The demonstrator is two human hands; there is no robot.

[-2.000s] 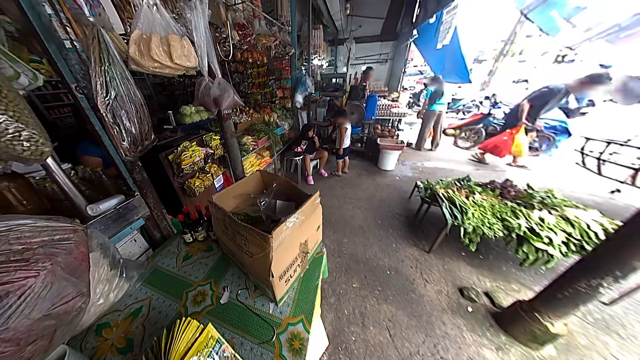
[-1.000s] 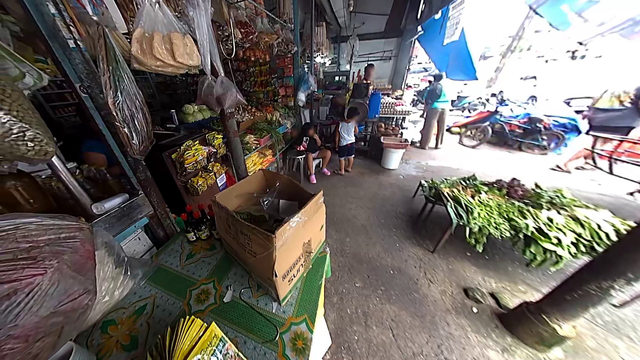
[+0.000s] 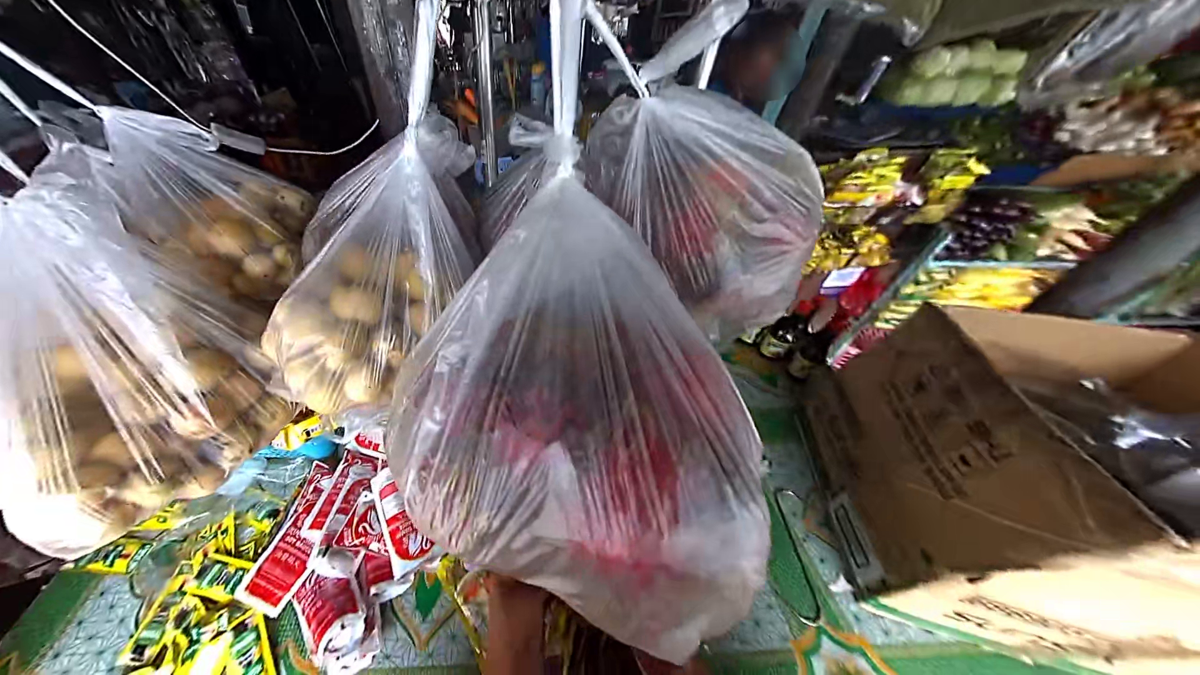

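At the bottom centre, part of my left hand (image 3: 514, 623) shows below and behind a hanging clear plastic bag (image 3: 581, 450) with red and pink contents. Dark and yellow packets (image 3: 574, 639) lie beside this hand; its fingers and grip are hidden. A small patch of skin, apparently my right hand (image 3: 682, 667), shows under the bag at the lower edge, too little to read its state. To the left, red and white sachets (image 3: 328, 553) and yellow-green sachets (image 3: 202, 600) lie on the patterned tablecloth (image 3: 427, 633).
More knotted bags of round tan produce (image 3: 361, 319) hang at the left, and another reddish bag (image 3: 712, 206) hangs behind. An open cardboard box (image 3: 947, 450) stands at the right. Beyond it are dark bottles (image 3: 783, 337), yellow packets and vegetables. A person (image 3: 750, 61) is partly visible behind the bags.
The view has swung far left, from the walkway to the hanging bags and sachets. Parts of hands now show at the bottom; neither earlier frame shows them.
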